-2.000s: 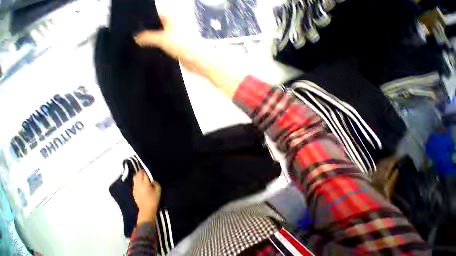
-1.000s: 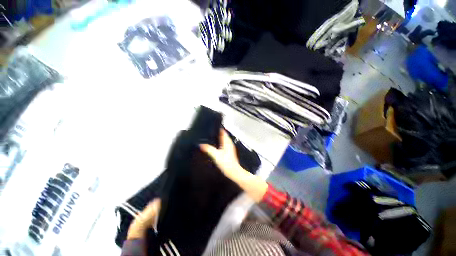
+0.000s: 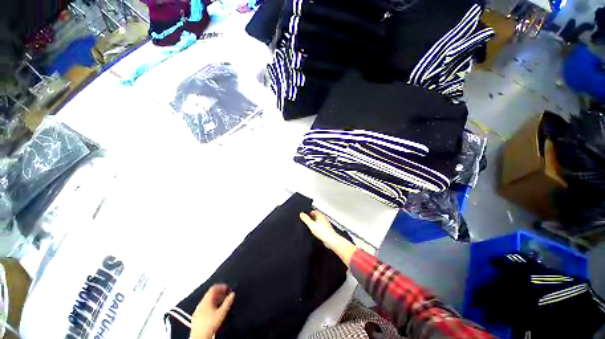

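Observation:
A black garment (image 3: 265, 271) with white stripes at its lower left corner lies folded on the white table (image 3: 245, 192) in front of me. My right hand (image 3: 325, 230) rests on its upper right edge, fingers spread, not visibly gripping it. My left hand (image 3: 212, 310) is over its lower left part, fingers apart and slightly blurred. A stack of printed polybags (image 3: 113, 298) with dark lettering lies to the left. A folded pile of striped black garments (image 3: 391, 126) sits at the table's right edge.
A bagged garment (image 3: 213, 102) lies on the far table. More bagged goods (image 3: 50, 162) are at far left. Taller black piles (image 3: 351, 40) stand behind. On the floor at right are a blue crate (image 3: 531, 246) with striped black garments, another blue crate (image 3: 424, 225) and an open carton (image 3: 531, 159).
The long black garment part that my right hand held far out is folded back, and the garment now lies flatter. My left hand has moved from its edge onto it. The view has shifted.

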